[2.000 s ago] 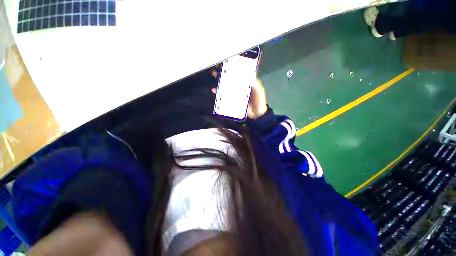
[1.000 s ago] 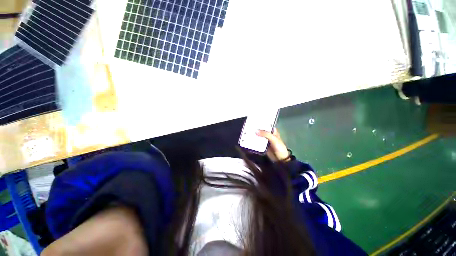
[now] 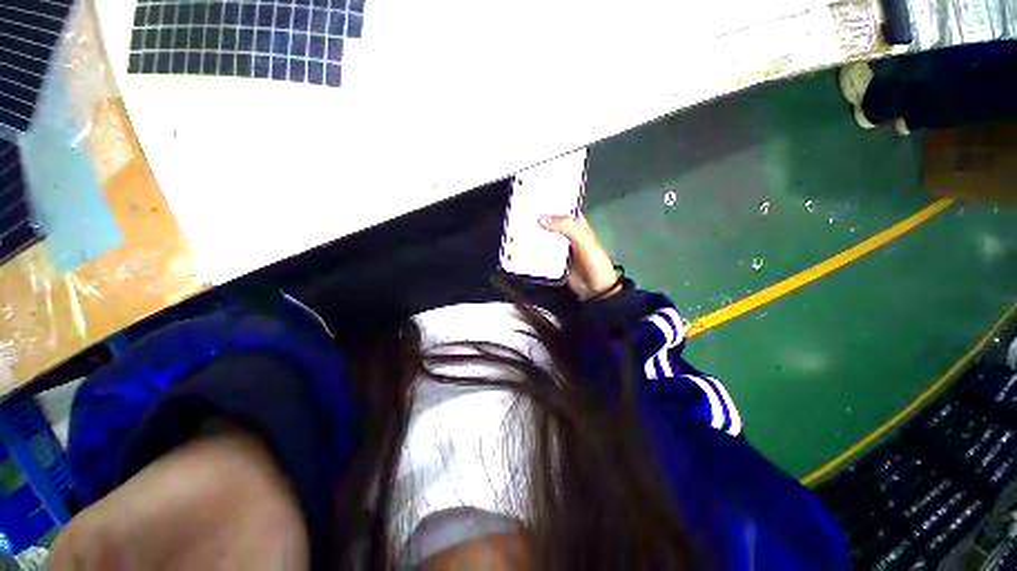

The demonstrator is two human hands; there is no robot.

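Note:
My right hand (image 3: 589, 259) holds a smartphone (image 3: 543, 229) below the bench edge, with the thumb over its bright white screen. The phone's top end meets the bench edge in the view. My left arm is bent up at the lower left; only blurred bare skin past the blue sleeve shows, cut off by the bottom edge, with no fingers visible. A sticker sheet (image 3: 240, 42) of small black squares in a pale grid lies on the white bench (image 3: 368, 134), cut off by the top edge.
More dark sheets (image 3: 31, 56) and a light blue patch (image 3: 73, 212) lie on the brown bench part. A person's dark-clothed leg (image 3: 948, 84) and a brown box (image 3: 970, 162) are at upper right. Black parts (image 3: 926, 446) stand at lower right, past yellow floor lines.
The thumb, off the screen two seconds ago, now lies over it. Since one second ago the view has shifted, so bench and sheets sit further up and left. The phone stays in my right hand.

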